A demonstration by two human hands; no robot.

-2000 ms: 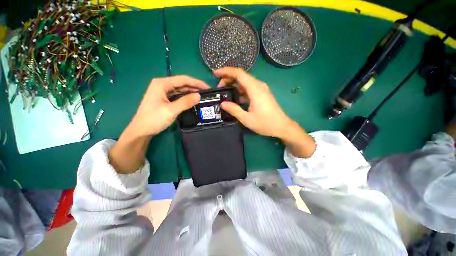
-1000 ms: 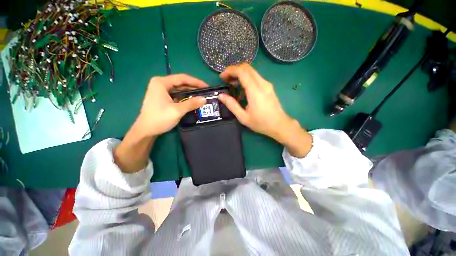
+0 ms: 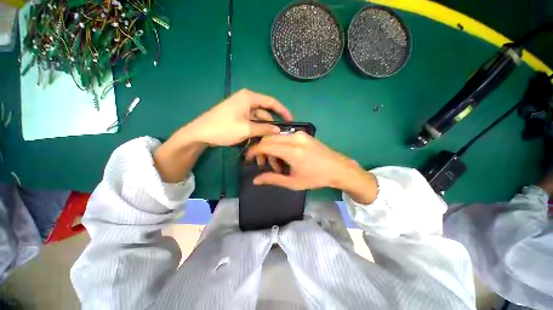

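The black device housing stands between my body and the bench edge, its smooth lower part towards me. My left hand holds its top end, with thumb and fingers at the upper rim. My right hand lies over the window area, fingers bent and pointing left, thumb above the smooth part. The circuit module in the window is hidden by my right hand. I cannot tell whether my right fingers hold a small part.
Two round screw trays stand at the back. A pile of wired leads lies on a pale sheet at left. An electric screwdriver and a small black box lie at right. A neighbour's sleeve shows at far right.
My right hand has left the top right rim and moved left and down across the window. My left hand has shifted its hold at the top. The view has shifted, with the bench items displaced.
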